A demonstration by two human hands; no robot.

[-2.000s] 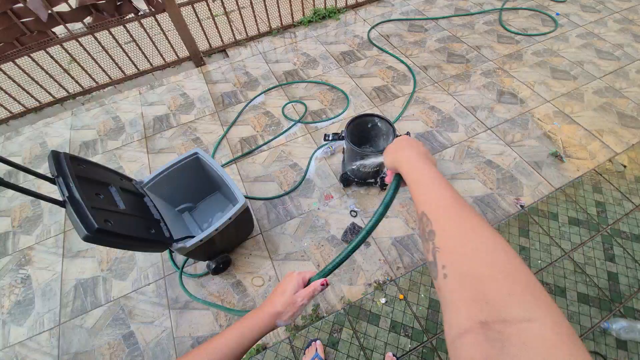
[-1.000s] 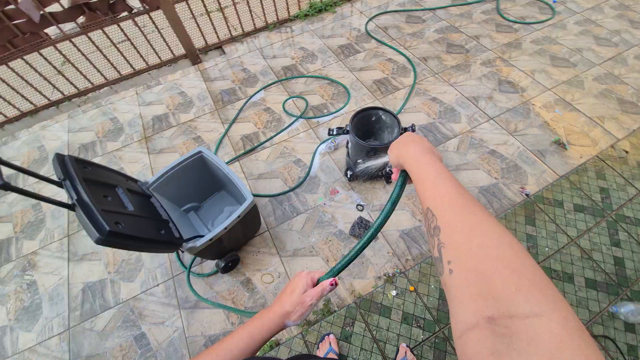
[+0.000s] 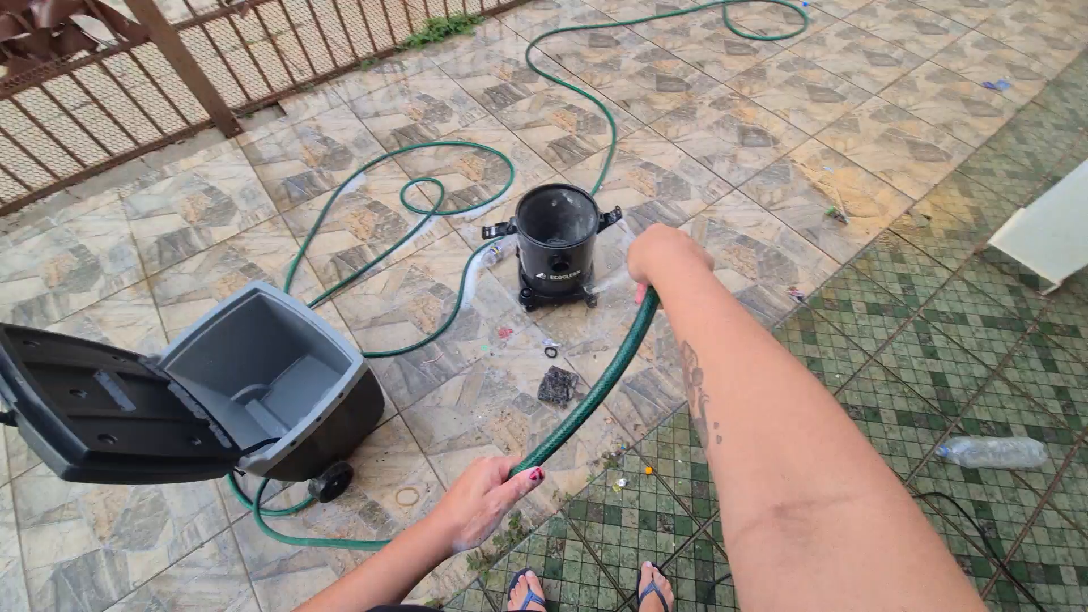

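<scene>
A green garden hose (image 3: 595, 395) arches between my hands. Lower down, my left hand (image 3: 489, 501) grips it, with painted nails showing. My right hand (image 3: 667, 255) is closed on the hose near its end, and the hose tip is hidden behind the fingers. Water sprays leftward from my right hand at the lower part of a black vacuum cleaner tank (image 3: 555, 246). The tank stands upright on casters, its top uncovered and its side latches spread out. Left of my left hand stands a wheeled cooler (image 3: 314, 399) with a grey inside and its black lid (image 3: 110, 408) tipped back.
More hose (image 3: 450, 319) loops over the wet tiled floor (image 3: 340, 476). A dark scouring pad (image 3: 558, 386) and a small black ring (image 3: 551, 352) lie before the tank. A plastic bottle (image 3: 994, 452) lies at the right, below a white panel edge (image 3: 1045, 225). A metal fence (image 3: 280, 51) runs behind.
My right hand has moved slightly away from the tank's side, so more of the tank's front shows. Both hands keep hold of the hose, and water still sprays.
</scene>
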